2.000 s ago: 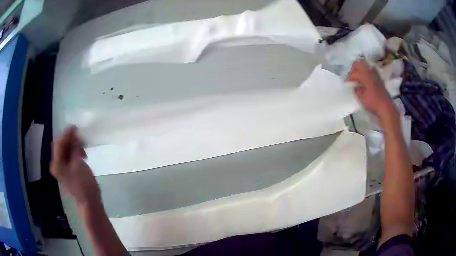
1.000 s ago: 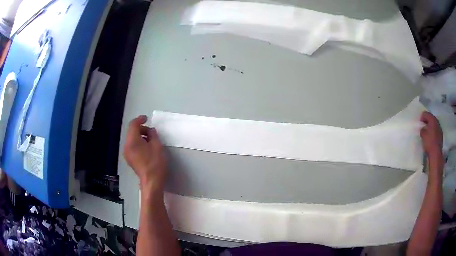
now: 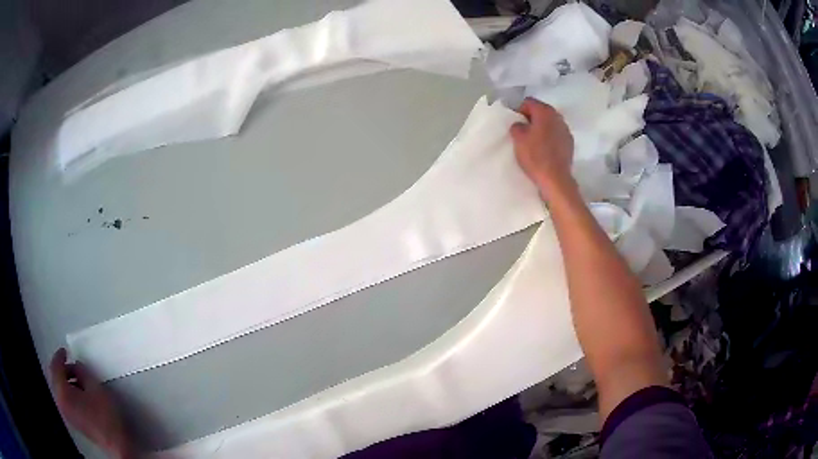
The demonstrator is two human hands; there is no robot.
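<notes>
A long white panel with a sheerer white layer on it (image 3: 359,242) lies flat across the middle of the pale feed table (image 3: 206,206), its flared end at the right. My right hand (image 3: 543,148) is at the flared end with its fingers on the edge. My left hand (image 3: 85,403) is at the narrow left end, partly dark near the picture's edge; its fingertips touch the corner. A stack of white panels (image 3: 430,385) lies along the near edge. A ragged pile of white interfacing (image 3: 305,54) lies at the far side.
Crumpled white offcuts (image 3: 628,170) and a purple-blue checked cloth (image 3: 704,152) are heaped beyond the table's right end. A pale rail (image 3: 691,273) runs beside the heap. Small dark stains mark the table at the left.
The view has swung right, so the blue cover is mostly out of view and the heap shows more. Both hands remain at the middle panel's two ends.
</notes>
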